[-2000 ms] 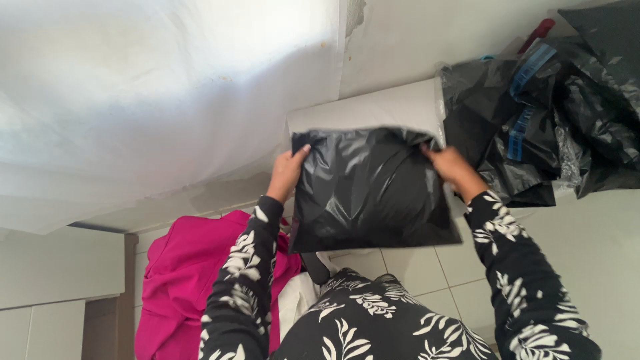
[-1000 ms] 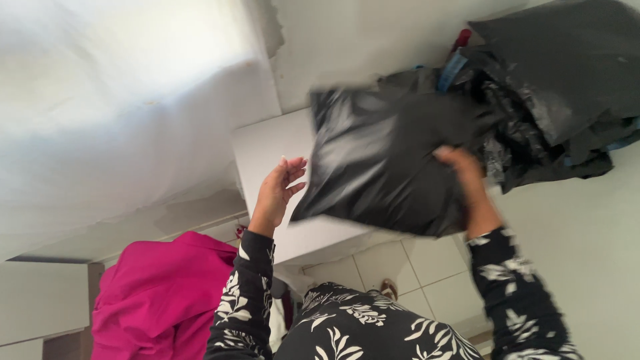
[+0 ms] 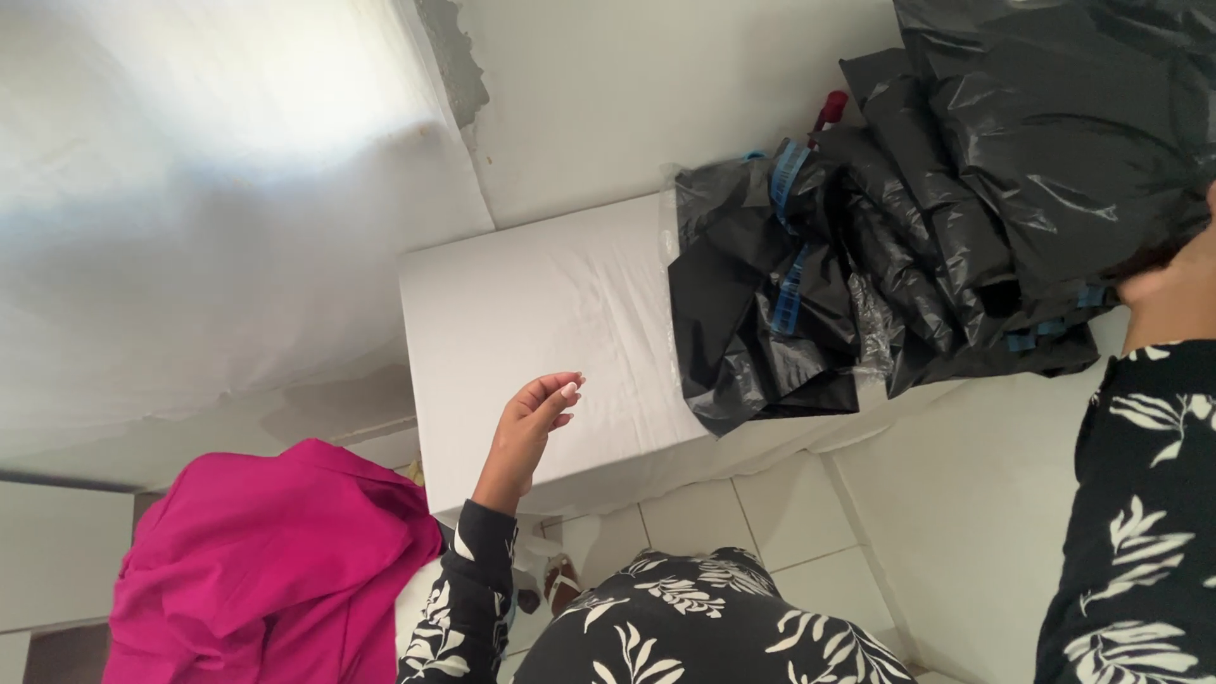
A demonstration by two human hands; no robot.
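My left hand (image 3: 537,423) hovers over the near part of the white cloth-covered table (image 3: 532,313), its fingers curled loosely and holding nothing. At the right edge, my right hand (image 3: 1173,275) is at the lower edge of a black plastic bag (image 3: 1064,123), which lies on the pile at the upper right; its fingers are partly hidden and the frame cuts them off, so the grip cannot be made out. Left of that bag, several crumpled black plastic bags (image 3: 912,218) and a clear plastic wrapper around black bags with blue printed strips (image 3: 736,294) cover the table's right part.
A red-capped object (image 3: 831,109) stands behind the bags by the wall. Magenta fabric (image 3: 275,570) is heaped at the lower left beside the table. A pale curtain (image 3: 209,190) hangs at the upper left. Floor tiles (image 3: 693,522) and a sandaled foot (image 3: 560,579) show below.
The black bag, earlier held in front of me by both hands, is now at the pile on the right. My left hand has let go of it; my right hand has moved right with it.
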